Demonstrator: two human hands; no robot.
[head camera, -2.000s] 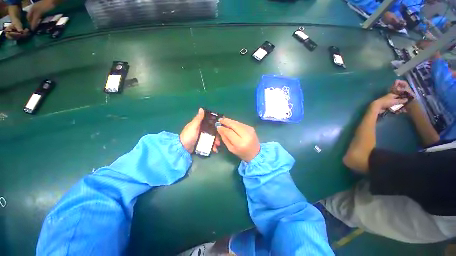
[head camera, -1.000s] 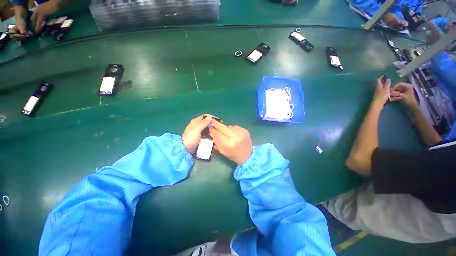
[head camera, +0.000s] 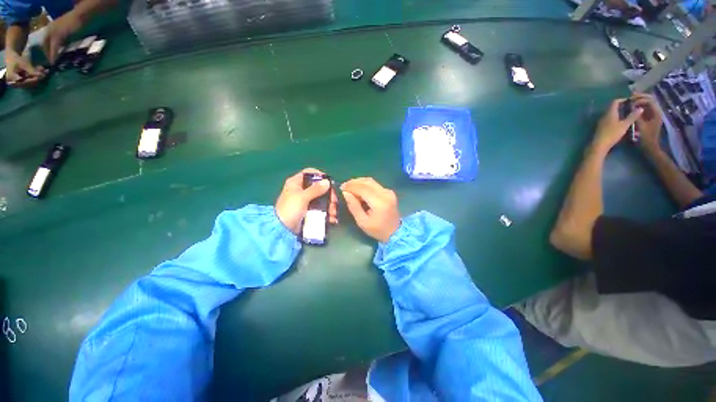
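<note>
A black bar phone (head camera: 315, 222) with a white rectangle on its near half is held upright in view in front of me. My left hand (head camera: 302, 200) grips it, with the thumb across its far end. My right hand (head camera: 372, 207) is just to the right of the phone, apart from it, thumb and index finger close together. I cannot tell whether a small part is between those fingertips. A blue bin (head camera: 473, 149) with white ring parts (head camera: 433, 151) stands beyond my right hand.
Several black phones lie spaced on the green surface (head camera: 235, 157), left and far side. Loose rings (head camera: 12, 328) lie at far left. A small piece (head camera: 505, 221) lies right. Clear trays (head camera: 228, 17) stand at the far side. A person's hands (head camera: 628, 124) work at right.
My right hand has moved off the phone to the right; my left hand still holds it. Phones on the surface have shifted in view. The person at right has raised their hands.
</note>
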